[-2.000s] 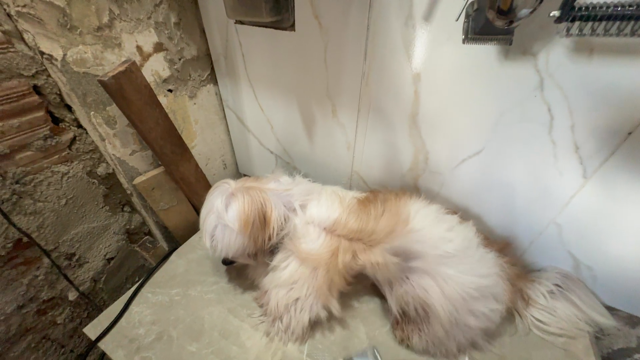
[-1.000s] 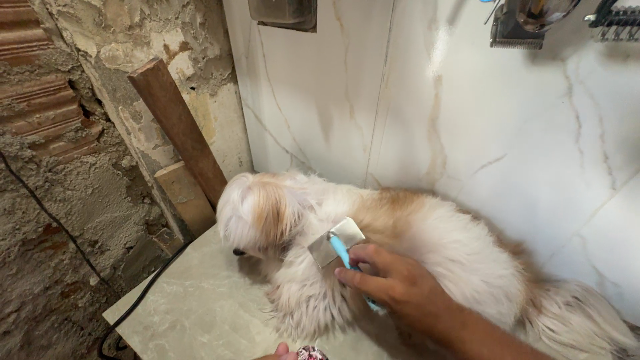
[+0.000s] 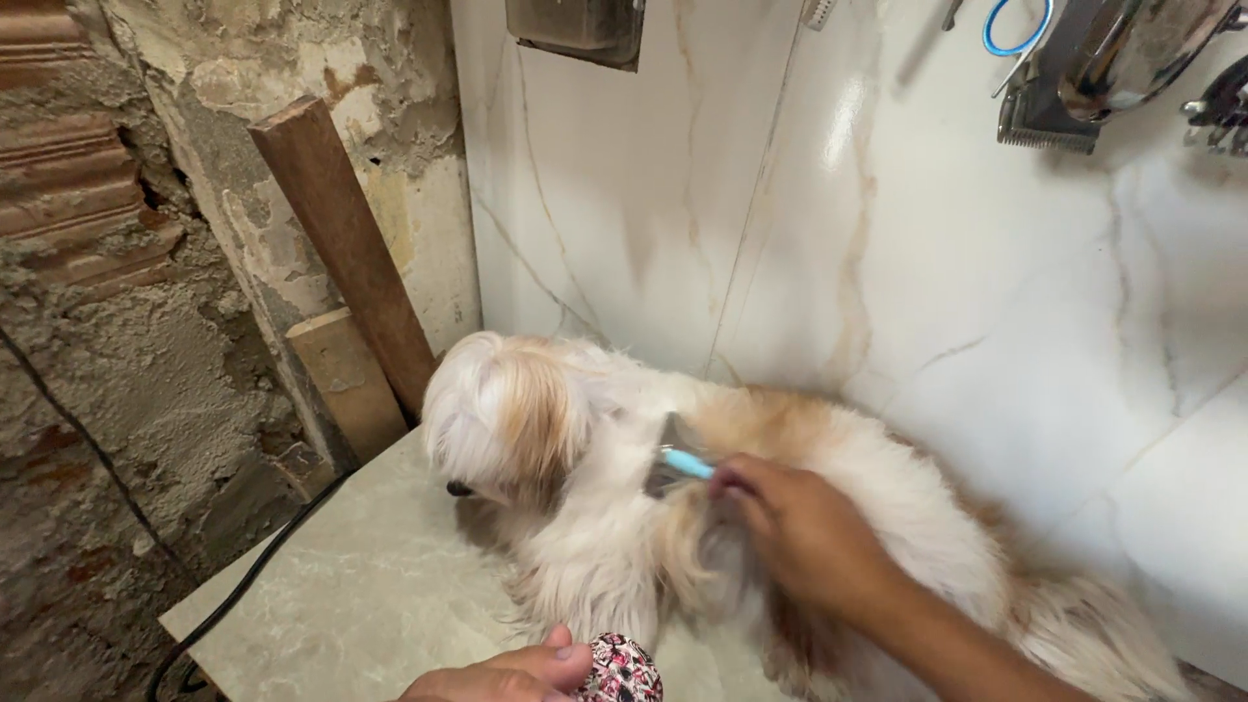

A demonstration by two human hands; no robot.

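Observation:
A long-haired white and tan dog (image 3: pixel 877 468) stands or crouches on the marbled table (image 3: pixel 361 565), its head at the left. My right hand (image 3: pixel 790 526) grips the light blue handle of a slicker brush (image 3: pixel 688 463), whose head lies against the coat at the dog's shoulder. At the bottom edge my left hand (image 3: pixel 507 675) is partly in view, thumb and fingers against a round object with a pink, black and white pattern (image 3: pixel 622 669). The lower part of that object is cut off by the frame.
Wooden boards (image 3: pixel 341 229) lean in the corner by a rough brick wall. A black cable (image 3: pixel 253 575) runs over the table's left edge. Hair clippers (image 3: pixel 1092 88), blue-ringed scissors (image 3: pixel 1016 27) and a dark container (image 3: pixel 577 29) are at the white marbled wall.
Both hands have come into view since the earliest frame. In the last second the brush has moved from the dog's upper foreleg area towards its shoulder, and more of my left hand shows.

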